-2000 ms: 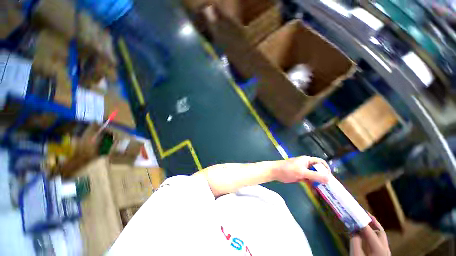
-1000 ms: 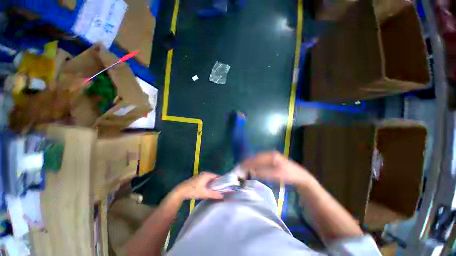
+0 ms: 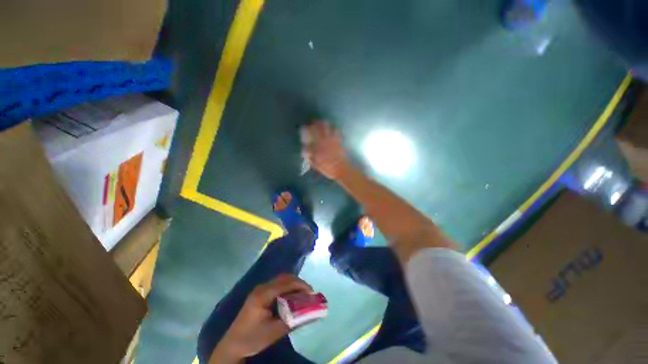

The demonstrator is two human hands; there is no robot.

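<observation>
My left hand [image 3: 266,313] holds a small white and red box [image 3: 303,308] in front of my legs, low in the view. My right hand [image 3: 325,151] is stretched down close to the green floor, slightly blurred. Its fingers are closed on a thin clear plastic piece [image 3: 306,162], which shows at their left edge; most of it is hidden by the hand.
Brown cartons [image 3: 64,249] and a white carton with an orange label [image 3: 146,156] stand on the left by a blue rack bar [image 3: 85,85]. Yellow lines [image 3: 217,106] mark the floor. A brown carton [image 3: 568,270] is on the right. My sandalled feet are below my right hand.
The view has dropped closer to the floor. My right hand has left the box and reached down to where the clear plastic lay. The box stays in my left hand.
</observation>
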